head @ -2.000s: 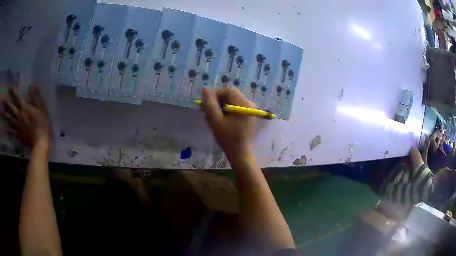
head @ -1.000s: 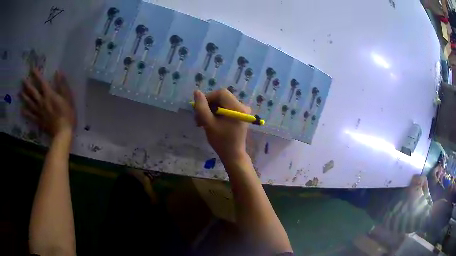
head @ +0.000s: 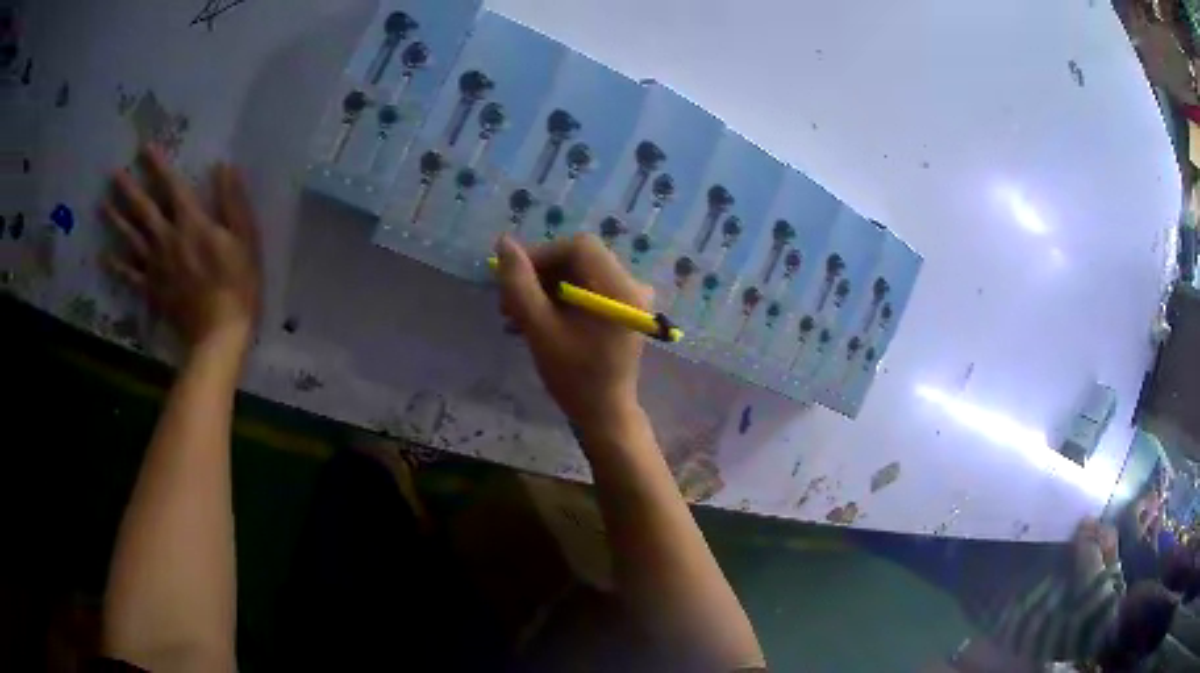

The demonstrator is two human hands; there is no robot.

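Observation:
A row of several pale blue retail boxes [head: 579, 145] with dark earphone pictures lies side by side on the white table [head: 434, 362]. My right hand [head: 579, 322] holds a yellow pen [head: 608, 309] with a black part near one end. Its tip end is at the lower edge of a box left of the row's middle. My right hand covers part of that lower edge. My left hand [head: 191, 256] is spread on the table left of the boxes, holding nothing.
A small grey-green object [head: 1090, 421] lies at the table's far right. A person in a striped sleeve [head: 1082, 605] is at the lower right. Green floor [head: 816, 592] shows below the table edge. Marks and stains dot the table.
The view has shifted, so the row sits further right and lower. The pen tip has moved leftward along the row's lower edge. My left hand stays spread on the table.

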